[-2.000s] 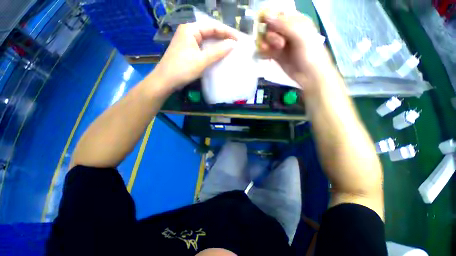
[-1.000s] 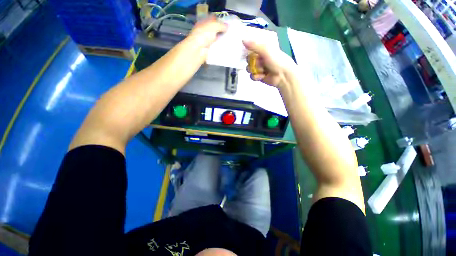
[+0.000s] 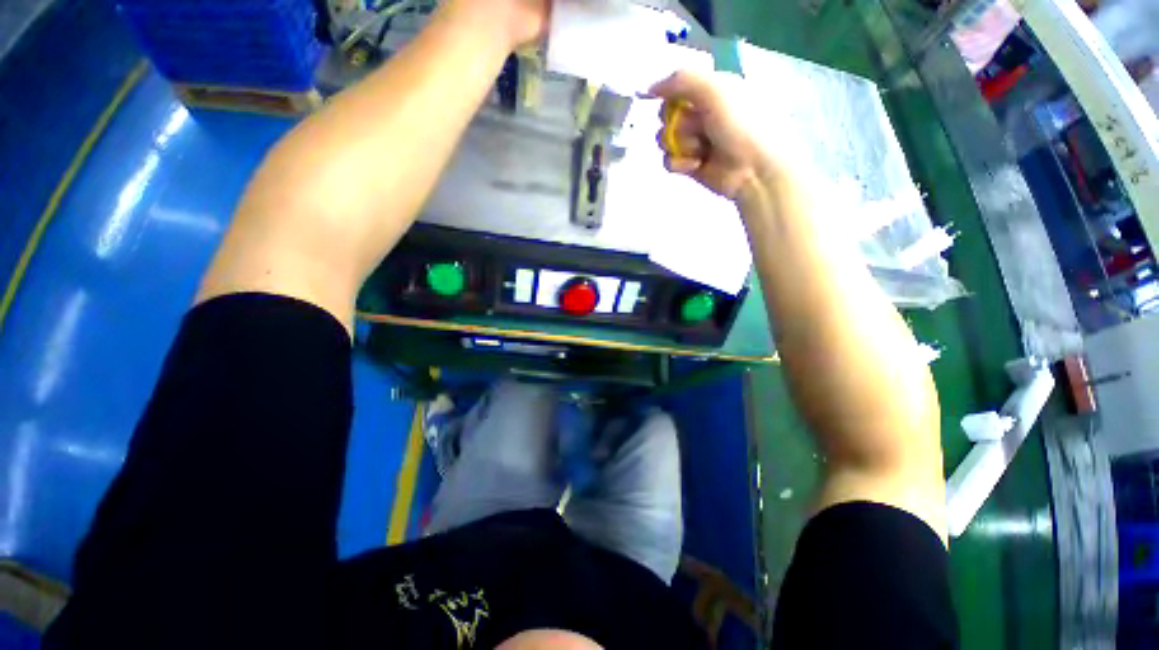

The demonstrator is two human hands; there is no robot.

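Note:
The white film sheet [image 3: 613, 45] is at the top of the view, above the machine base plate [image 3: 489, 191]. My left hand [image 3: 515, 18] is at the sheet's left edge, partly cut off by the top of the picture; its fingertips are hidden. My right hand [image 3: 712, 133] is just right of and below the sheet, with fingers curled around a yellow rubber band [image 3: 675, 128]. The slotted clamp bar [image 3: 591, 178] stands out on the base plate. The horn is not clearly visible.
White paper [image 3: 686, 216] lies on the base's right side. The front panel has two green buttons [image 3: 445, 278] and a red button [image 3: 578, 296]. A clear plastic bag [image 3: 826, 127] and a long white strip [image 3: 985, 472] lie on the green workbench [image 3: 813, 444]. Blue crates [image 3: 229, 45] stand upper left.
The view has shifted. My left hand and the sheet have moved up and away, towards the machine. My right hand has stayed lower, with the yellow band, and more of the base plate shows.

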